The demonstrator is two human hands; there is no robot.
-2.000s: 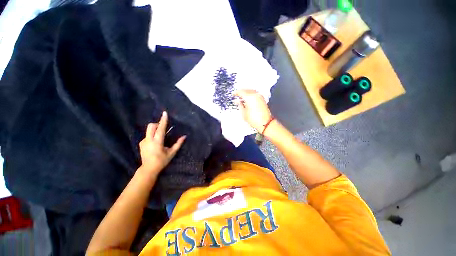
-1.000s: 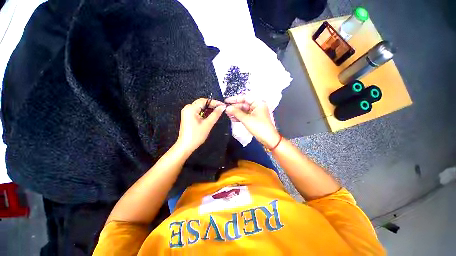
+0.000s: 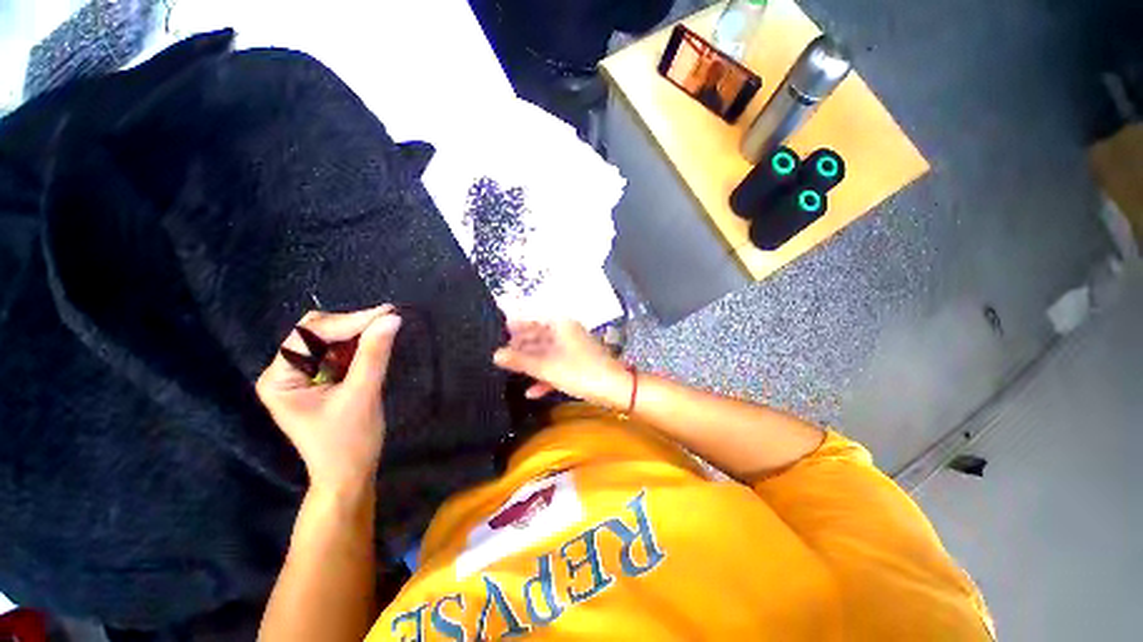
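Observation:
A large charcoal-black woolly garment (image 3: 339, 238) covers the table's left part and reaches my lap. My left hand (image 3: 339, 357) is above it, thumb and forefinger pinched; anything between the tips is too small to tell. A small dark two-pointed tool, likely thread snips (image 3: 307, 359), is tucked in that hand. My right hand (image 3: 552, 357) is at the garment's right edge, fingertips closed on the cloth; a fastening there cannot be made out. A pile of tiny black pieces (image 3: 499, 232) lies on a white sheet (image 3: 570, 194) beyond the right hand.
A pale-wood-topped stand (image 3: 865, 163) at upper right holds a smartphone (image 3: 708, 78), a metal flask (image 3: 798, 98), a clear bottle (image 3: 737, 28) and dark spools with green-ringed ends (image 3: 787, 207). Dark cloth hangs at the top. A red corner shows at lower left.
My hands met at the garment's edge a second ago. My left hand has since moved left over the cloth, and my right has stayed at the edge. The whole view has shifted and turned.

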